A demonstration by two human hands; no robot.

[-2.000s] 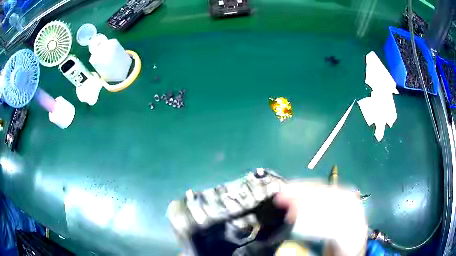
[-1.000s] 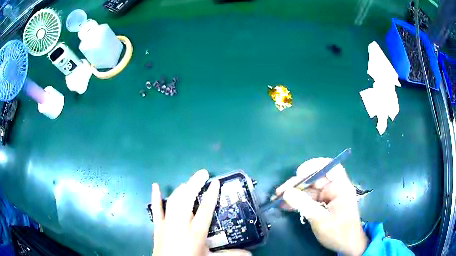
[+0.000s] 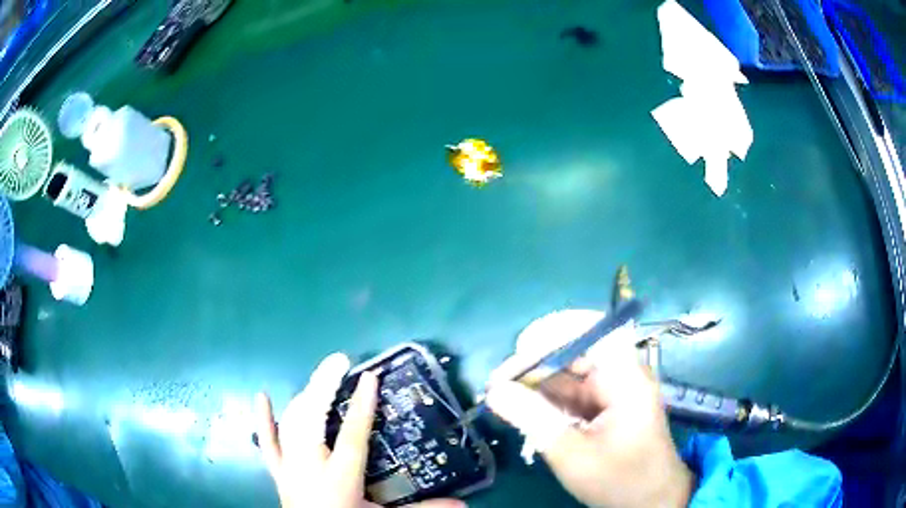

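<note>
A dark camera housing (image 3: 467,474) lies near the bottom centre with a black circuit board (image 3: 422,427) inside, facing up. My left hand (image 3: 323,437) holds the housing from its left side, fingers over its left part. My right hand (image 3: 596,417) holds slim tweezers (image 3: 576,345) like a pen, to the right of the housing. The tweezers' points are at the right part of the board, by a thin wire. I cannot tell if they grip it. White cots cover some fingertips.
An air blow gun (image 3: 707,402) with brass nozzle lies behind my right hand, its hose running right. White wipes (image 3: 707,117) and blue bins (image 3: 740,30) are at upper right. Amber pieces (image 3: 477,162) and small dark parts (image 3: 248,195) lie mid-bench. Fans (image 3: 25,154) and a bottle (image 3: 129,149) stand left.
The housing, first tilted and held up, now lies board up under my left hand. My right hand has taken up the tweezers, and their points have moved onto the board. The view has shifted.
</note>
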